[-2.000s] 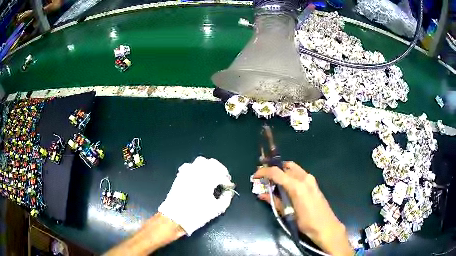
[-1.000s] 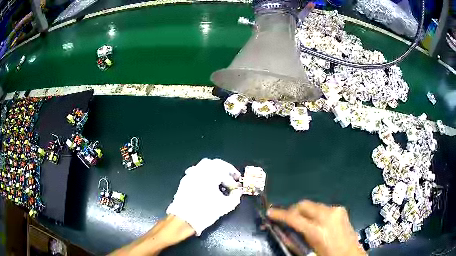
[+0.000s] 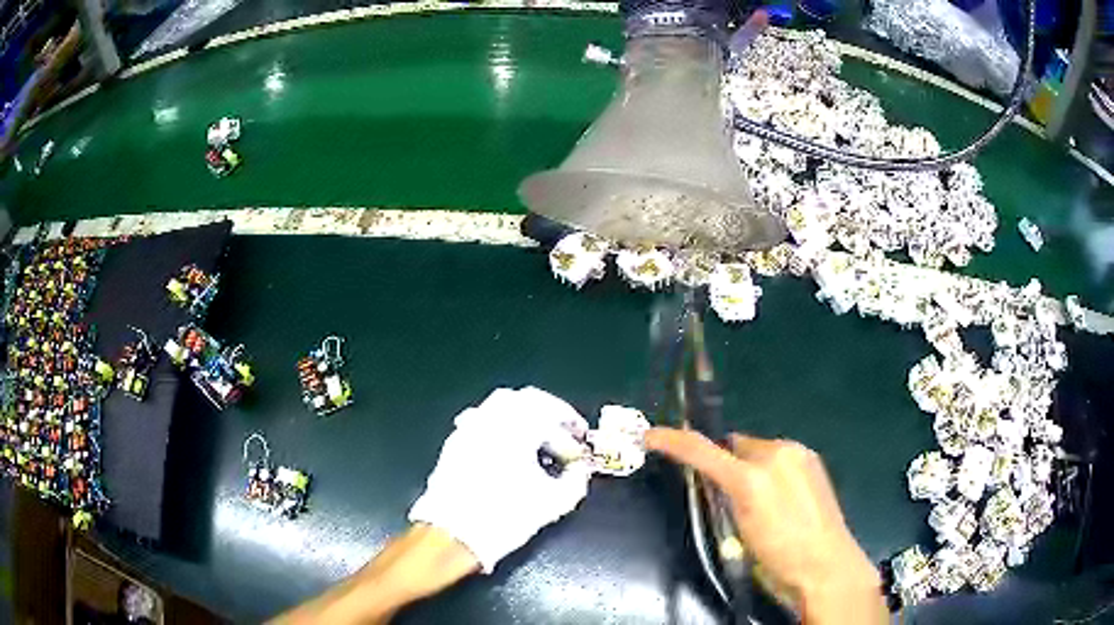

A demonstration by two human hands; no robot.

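Note:
My left hand, in a white glove, pinches a small dark part, seemingly a circuit board mostly hidden by the fingers. A white plastic housing lies against its fingertips on the dark green bench. My bare right hand holds a soldering iron, blurred, its barrel pointing away towards the hood. The right index fingertip is at the right side of the housing; whether it touches is unclear.
A translucent fume hood hangs above the bench's back edge. White housings are heaped at right. Boards fill the far left beside a black sheet; several lie loose nearby. A joined unit lies on the green belt.
The white housing has come to my left fingertips. My right hand dropped back, then moved forward again, the iron swinging upright. The joined unit on the belt has moved left.

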